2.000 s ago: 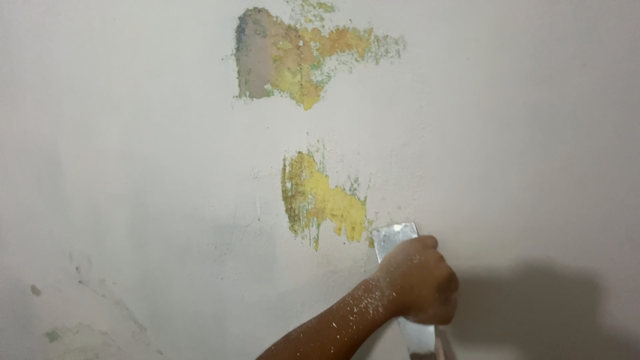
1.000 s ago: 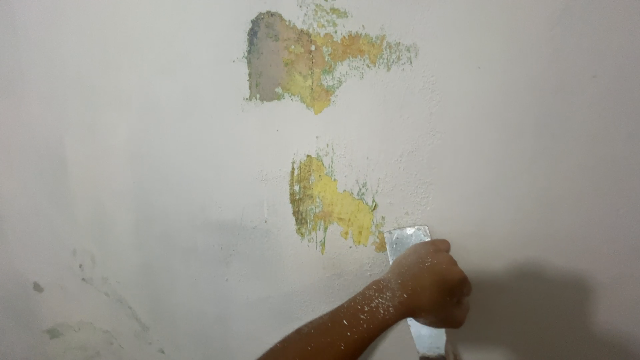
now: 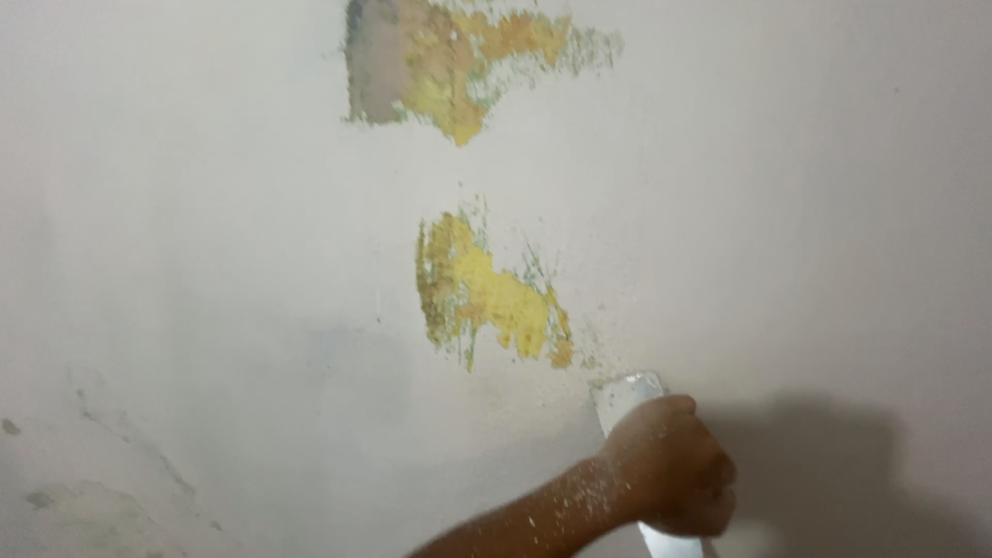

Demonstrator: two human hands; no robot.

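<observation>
My right hand (image 3: 670, 465) is closed around a metal putty knife (image 3: 629, 391), whose wide blade sticks up above the fist, its upper edge against the wall. The lower part of the tool shows below the hand; its far end is out of the frame. Pale flecks of dust lie on the forearm. Up and left of the blade is a scraped patch of bare yellow and ochre paint (image 3: 504, 298). A larger grey, orange and yellow patch (image 3: 442, 62) is near the top edge. My left hand is out of view.
The off-white painted wall (image 3: 232, 217) fills the view. Cracks and a flaking, stained area (image 3: 93, 511) mark it at the lower left. A dark shadow (image 3: 821, 465) falls on the wall to the right of the hand.
The blade and my right hand have moved a little down, away from the lower yellow patch. More small scrape marks show beside that patch's lower right edge.
</observation>
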